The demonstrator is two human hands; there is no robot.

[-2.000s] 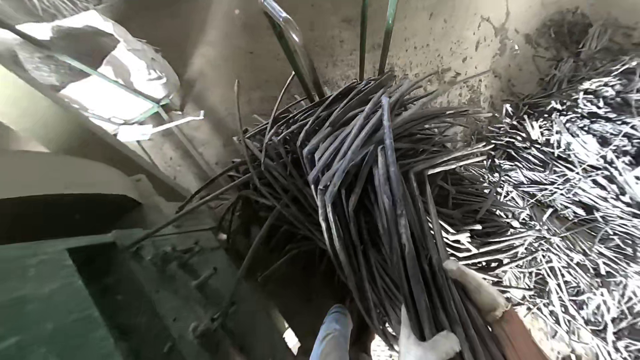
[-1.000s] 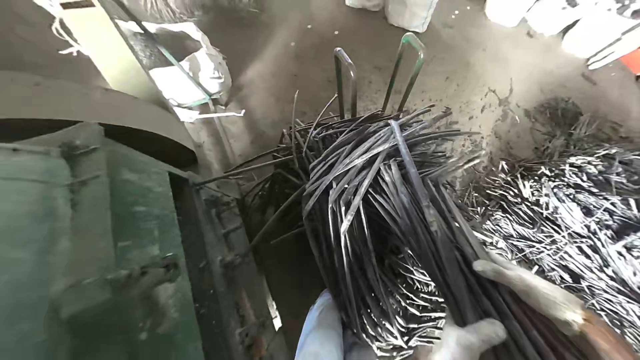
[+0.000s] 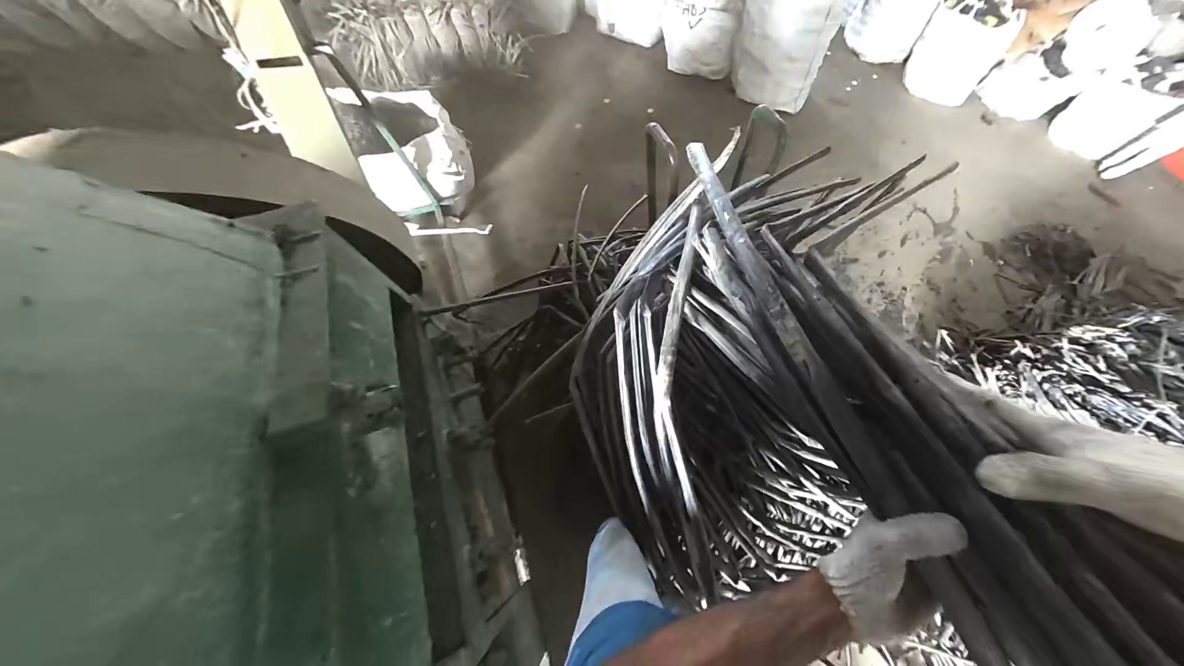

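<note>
A thick bundle of long, dark, bent strips (image 3: 860,398) runs from the lower right up to the middle of the head view. My left hand (image 3: 888,564), in a pale work glove, grips the bundle's near side, its thumb laid over the strips. Farther right, my right hand (image 3: 1064,472), gloved too, is closed around the same bundle; its fingers are partly hidden behind the strips. The bundle's upper ends fan out above a heap of similar strips (image 3: 555,342), in front of two upright metal loops (image 3: 661,166).
A green metal machine (image 3: 185,398) fills the left side. More loose strips (image 3: 1091,370) lie on the floor at right. White sacks (image 3: 786,55) stand along the back, and a crumpled white bag (image 3: 416,157) lies beside a yellowish post (image 3: 291,88).
Both gloved hands have raised the bundle of strips, whose upper ends now stand out above the heap. The view has swung, bringing more of the machine and the back sacks into sight.
</note>
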